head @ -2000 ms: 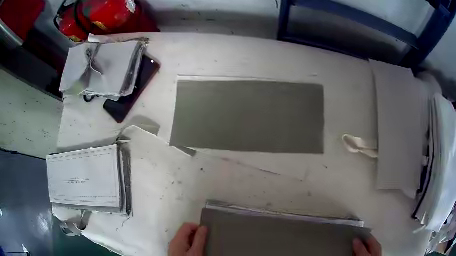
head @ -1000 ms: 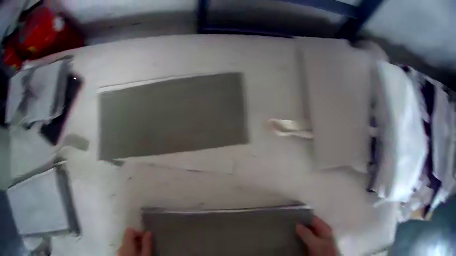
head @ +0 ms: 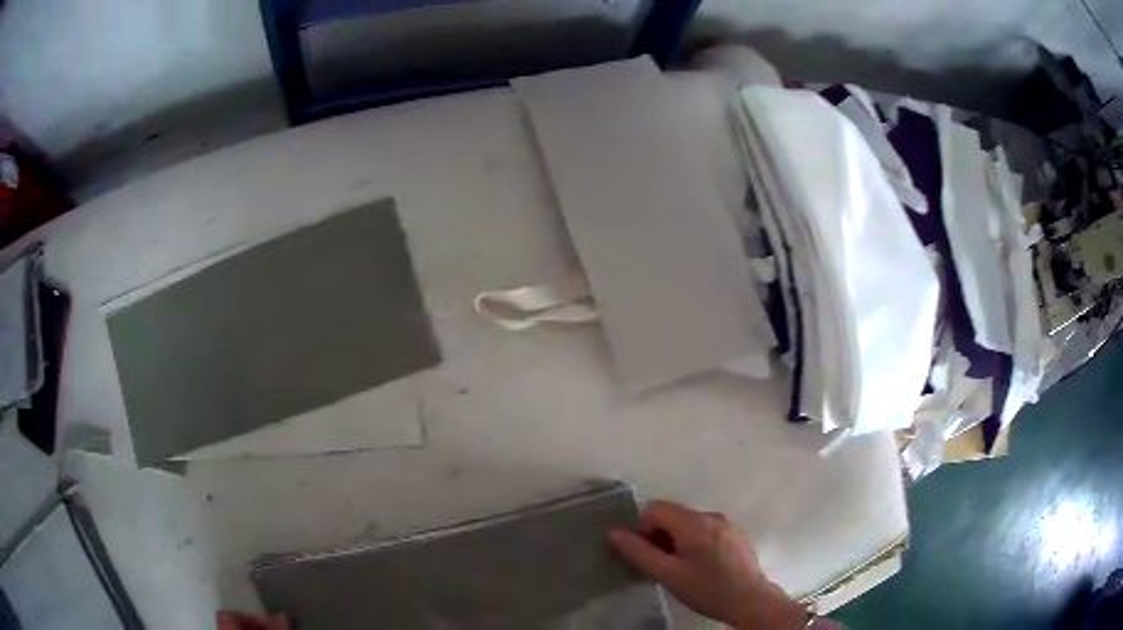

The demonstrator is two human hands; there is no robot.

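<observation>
The near stack of layered panels (head: pixel 468 566) lies at the table's front edge, its top grey-green and its far edge showing thin layers; its lower part is cut off by the picture's edge. My right hand (head: pixel 702 554) is at its right edge, fingers bent and fingertips on the top near the far right corner. My left hand (head: pixel 254 620) is at its left edge, mostly cut off by the picture's bottom. A grey-green fabric panel (head: pixel 277 332) lies flat farther left on the table, over a pale sheet (head: pixel 357 425) that shows beneath it.
An off-white panel (head: pixel 640 234) and a cream tape loop (head: pixel 530 307) lie mid-table. A pile of white sheets (head: pixel 850 271) and scraps (head: pixel 973 259) are at right. A dark phone (head: pixel 47 369) and part of a marked bundle (head: pixel 56 572) are at left. A blue frame (head: pixel 468 37) stands behind.
The view has swung right, so the table things appear farther left and more scraps show. My right hand has shifted from the stack's side toward its far corner. My left hand shows less.
</observation>
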